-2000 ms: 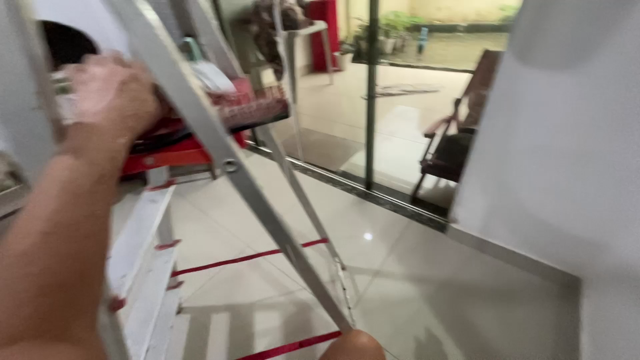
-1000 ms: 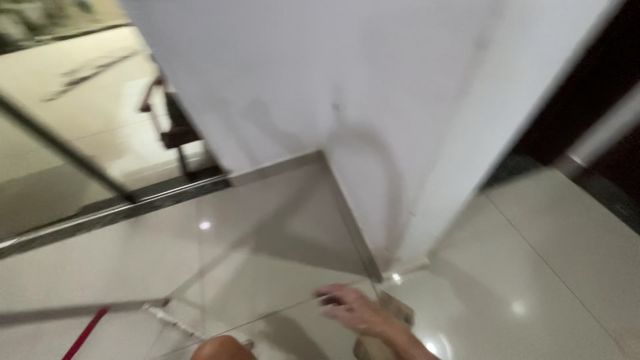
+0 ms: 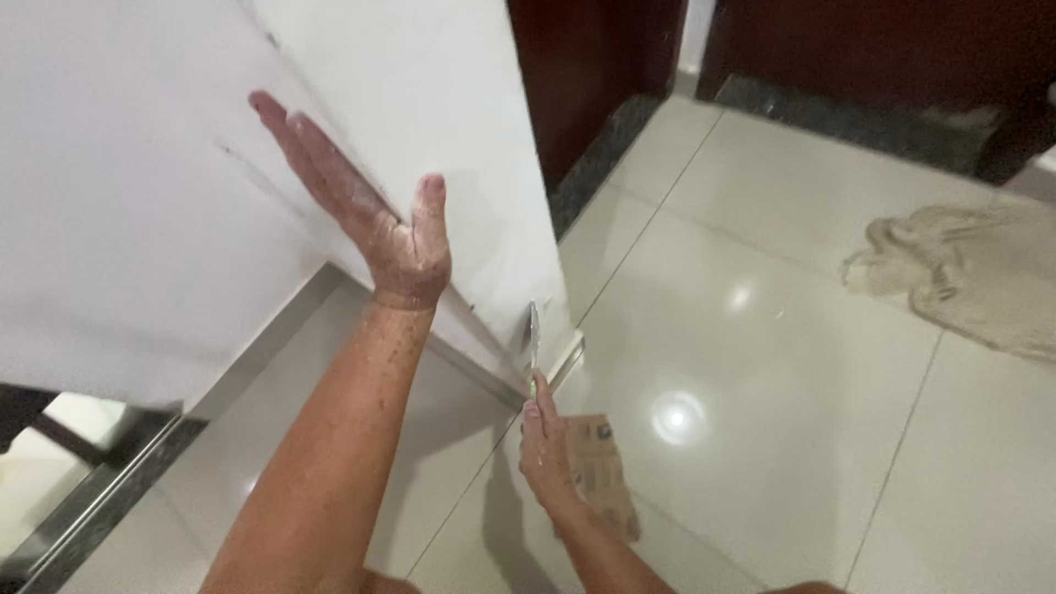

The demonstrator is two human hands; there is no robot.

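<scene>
My left hand (image 3: 375, 219) is raised against the corner edge of the white wall (image 3: 437, 107), fingers extended and thumb apart, with whitish dust on the skin and nothing held. Lower down, my right hand (image 3: 544, 450) grips a putty knife (image 3: 534, 334) by its handle. The thin blade points up and lies at the wall's narrow face, just above the baseboard. Most of the handle is hidden in my fingers. Under my right wrist, a flat piece of printed cardboard (image 3: 602, 470) lies on the tiled floor.
A crumpled beige cloth (image 3: 982, 272) lies on the glossy floor tiles (image 3: 742, 371) at the right. Dark brown doors (image 3: 594, 66) with dark stone sills stand beyond the wall. A grey baseboard (image 3: 272, 330) follows the wall's foot, and a metal sliding-door track (image 3: 107, 495) runs at lower left.
The view has swung right, away from the stepladder and glass door. My left hand, at the ladder two seconds ago, is now at the wall corner. The putty knife has come into sight in my right hand.
</scene>
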